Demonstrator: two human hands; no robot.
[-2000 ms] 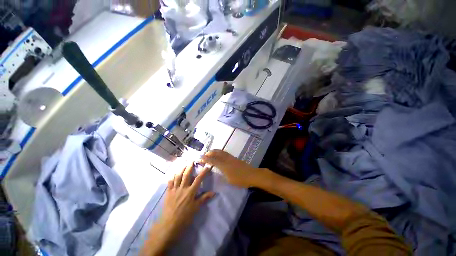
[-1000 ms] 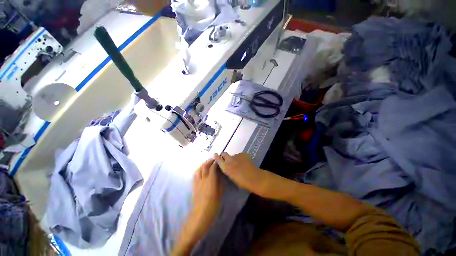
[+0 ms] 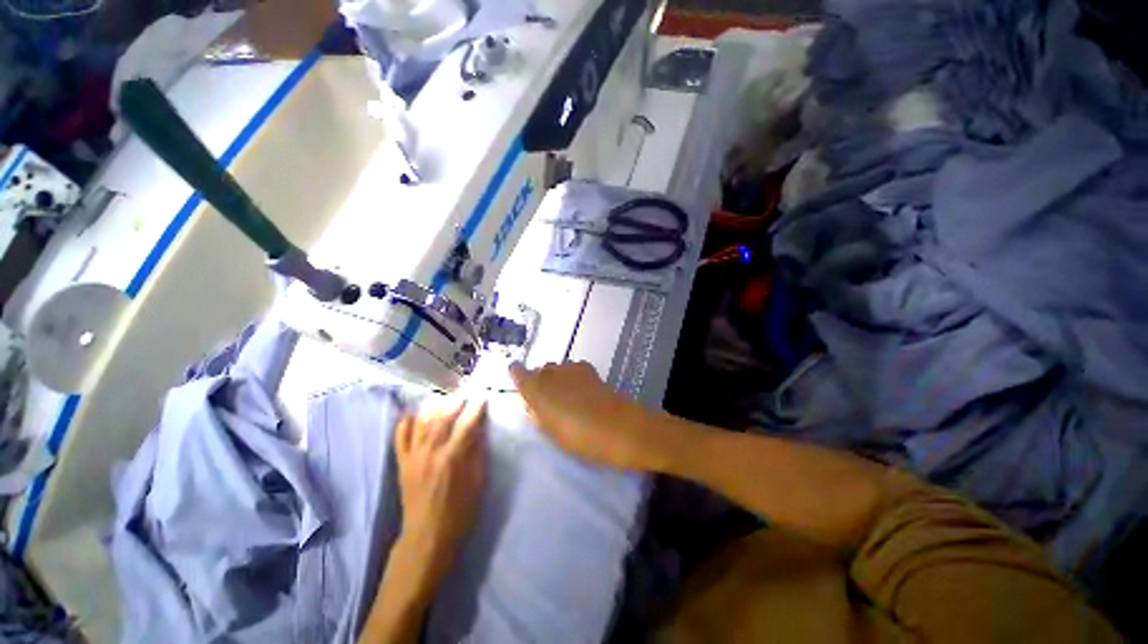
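A thin blue-grey garment piece (image 3: 541, 528) lies on the machine bed and hangs over its front edge. The white sewing machine head (image 3: 378, 308) stands above it, its presser foot and needle (image 3: 476, 359) just beyond my fingertips, in lamp glare. My left hand (image 3: 441, 459) lies on the cloth left of the foot, fingers together. My right hand (image 3: 573, 409) has its thumb and forefinger closed on the cloth edge close in front of the foot. A small metal edge guide (image 3: 510, 330) sits right of the foot.
Black-handled scissors (image 3: 647, 234) lie on a fabric scrap (image 3: 585, 258) on the bed. A crumpled blue-grey pile (image 3: 214, 484) is at left. A large garment heap (image 3: 982, 264) is at right. A dark green rod (image 3: 202, 164) slants above the head.
The cloth has moved up to the foot and spread left towards the pile. My left hand has moved left, away from the right hand, and lies flatter. My right hand is closer to the foot.
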